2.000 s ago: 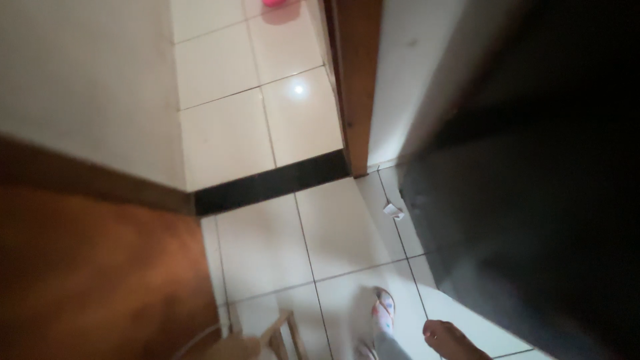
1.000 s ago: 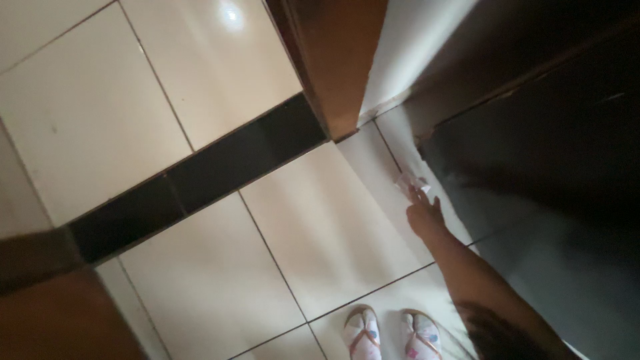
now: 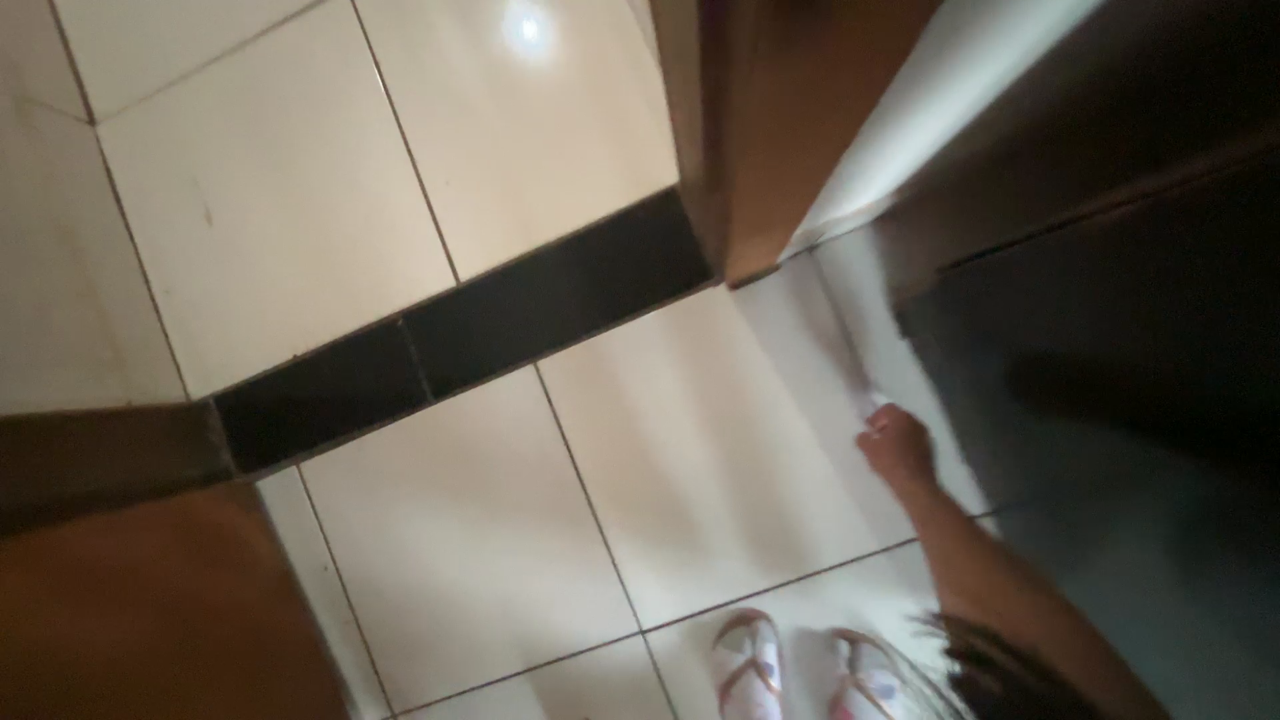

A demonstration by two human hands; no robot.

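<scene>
My right hand (image 3: 897,447) reaches down to the right of centre, its fingers closed on a small white scrap (image 3: 876,400), perhaps paper, of which only a bit shows past the fingers. The hand is low over the white floor tiles (image 3: 680,430), beside the dark furniture or panel on the right. My left hand is out of view.
A black threshold strip (image 3: 560,290) crosses the tiled floor. A brown wooden door frame (image 3: 790,120) stands at its right end, a brown wooden surface (image 3: 150,610) at lower left. A dark panel (image 3: 1120,400) fills the right. Two feet in flip-flops (image 3: 750,665) stand at the bottom.
Two seconds ago the white scrap lay on the floor near the dark panel. My right hand has reached down to it and closed on it. The view has moved nearer the floor.
</scene>
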